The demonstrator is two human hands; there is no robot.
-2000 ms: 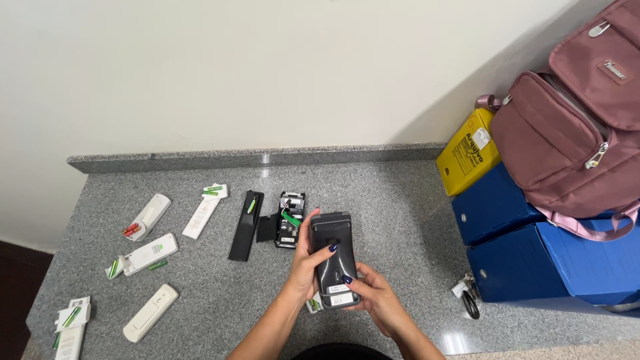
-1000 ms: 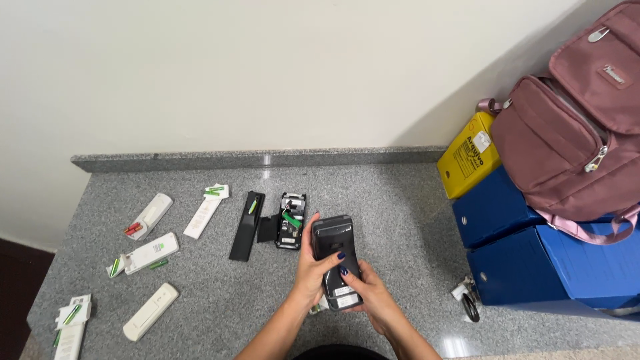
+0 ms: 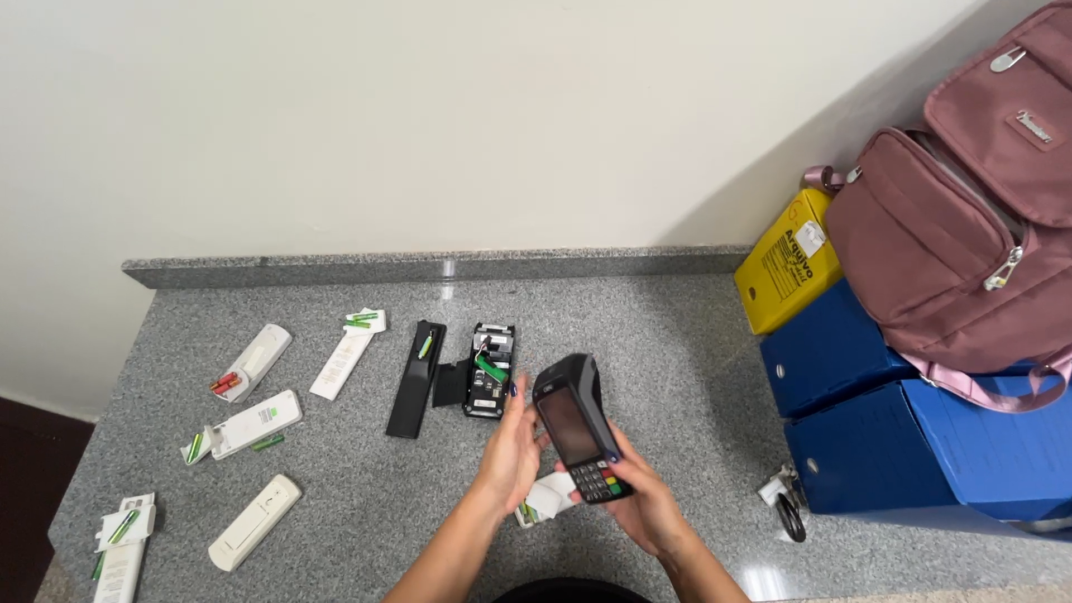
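Note:
A black card payment terminal (image 3: 578,431) is held above the granite counter, its screen and keypad facing up. My right hand (image 3: 641,494) grips its lower right side, thumb beside the keypad. Along its left side my left hand (image 3: 512,456) is raised with fingers apart; whether a fingertip touches the terminal cannot be told. Under the terminal, partly hidden, lies a white device (image 3: 544,500) with green batteries. Left of my hands lies an opened black terminal (image 3: 490,373) with its inside showing and a green-wrapped battery on it, beside a flat black cover (image 3: 451,384).
A black remote control (image 3: 412,389) and several white remotes (image 3: 254,425) with loose batteries lie to the left. At the right are blue file boxes (image 3: 888,444), a yellow file box (image 3: 787,264), a mauve backpack (image 3: 946,243) and a charger with black cable (image 3: 787,511).
The terminal has been turned from its back to its screen and keypad side. My left hand has come off its former hold and opened; my right hand still holds the terminal.

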